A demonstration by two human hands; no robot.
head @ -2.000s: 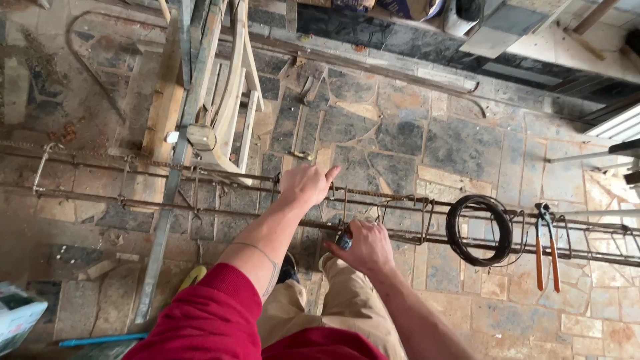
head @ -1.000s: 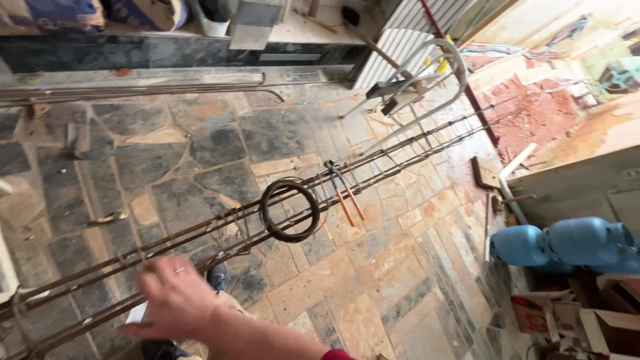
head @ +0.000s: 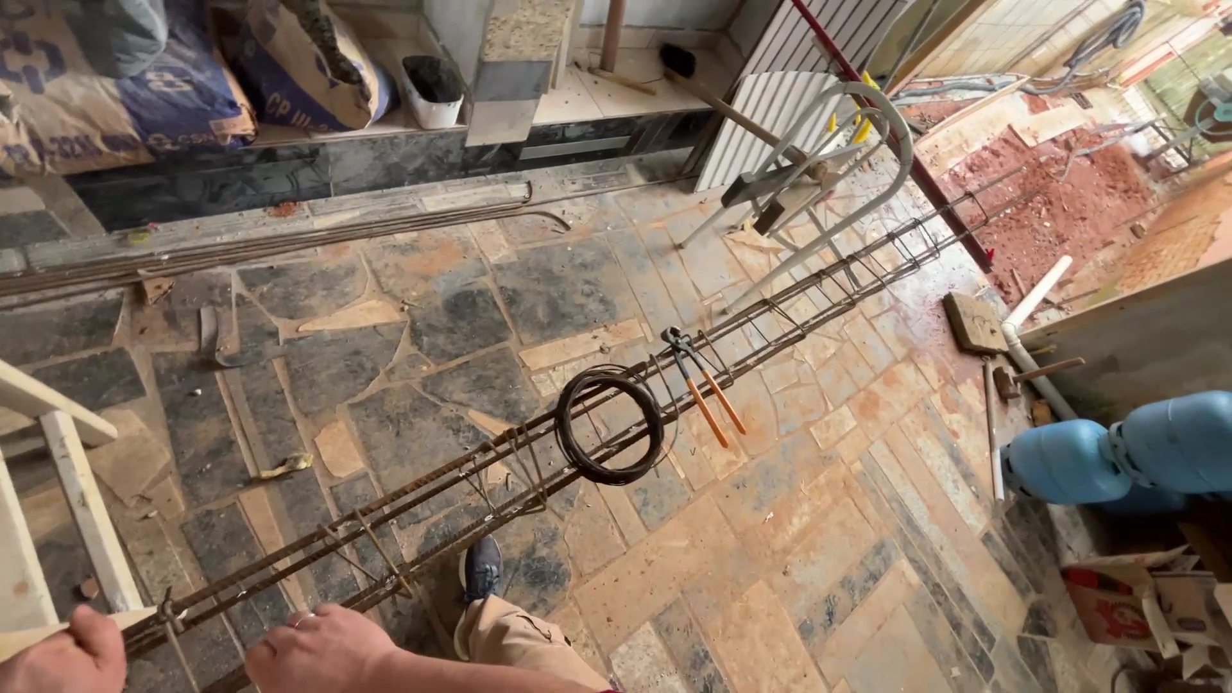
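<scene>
A long rebar cage (head: 462, 472) with steel stirrups runs diagonally from the lower left to the upper right. Over its left end are both of my hands. My left hand (head: 72, 654), at the bottom left corner, is curled next to a stirrup; its grip is hidden. Knuckles up, my right hand (head: 322, 650) lies over the near bars, fingertips out of sight. A coil of dark tie wire (head: 608, 423) rests on the cage's middle. Just right of it, end-cutting nippers (head: 703, 385) with orange handles hang across the bars.
Loose rebar (head: 289, 245) lies along the back step, below cement bags (head: 298, 72). A metal-framed stand (head: 895, 144) is beside the cage's far part. Blue gas cylinders (head: 1059, 460) and a torn cardboard box (head: 1107, 602) are at right. White wooden pieces (head: 87, 510) stand at left.
The view has swung far to the right since two seconds ago. My left hand, out of view one second ago, now shows at the lower left. The coil and nippers still rest on the cage.
</scene>
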